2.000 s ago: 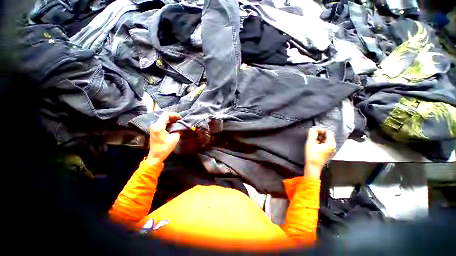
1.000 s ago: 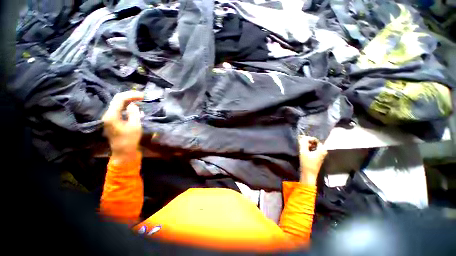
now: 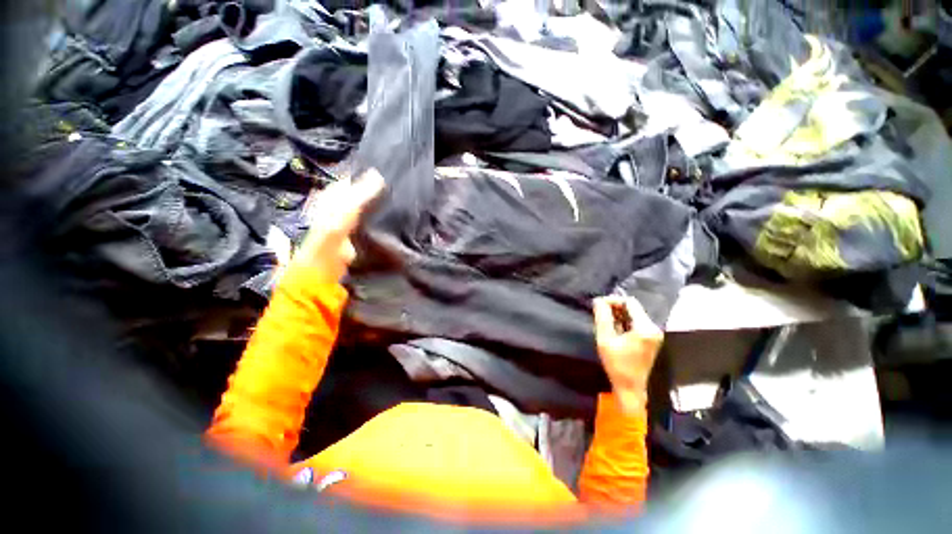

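Observation:
A dark grey denim jacket [image 3: 522,224] lies across the near edge of the pile and hangs down in front of me. Its long paler sleeve [image 3: 402,115] runs up over the pile. My left hand [image 3: 336,224] is at the left side of the sleeve's lower part, its fingers reaching up along the cloth; whether they pinch it is blurred. My right hand [image 3: 626,339] is closed at the jacket's lower right part, around a small dark object [image 3: 622,316], possibly thread snips. Its fingertips touch the cloth.
A heap of grey and black garments [image 3: 198,209] covers the table. A garment with yellow-green embroidery [image 3: 835,229] lies at the right. The white table edge [image 3: 741,308] shows below it, with a pale panel [image 3: 825,381] and dark cloth [image 3: 731,422] underneath.
My left hand let go of the jacket's left part, lifted clear, then moved right and up to the sleeve. My right hand has shifted slightly left and stays closed. The jacket front lies more spread out.

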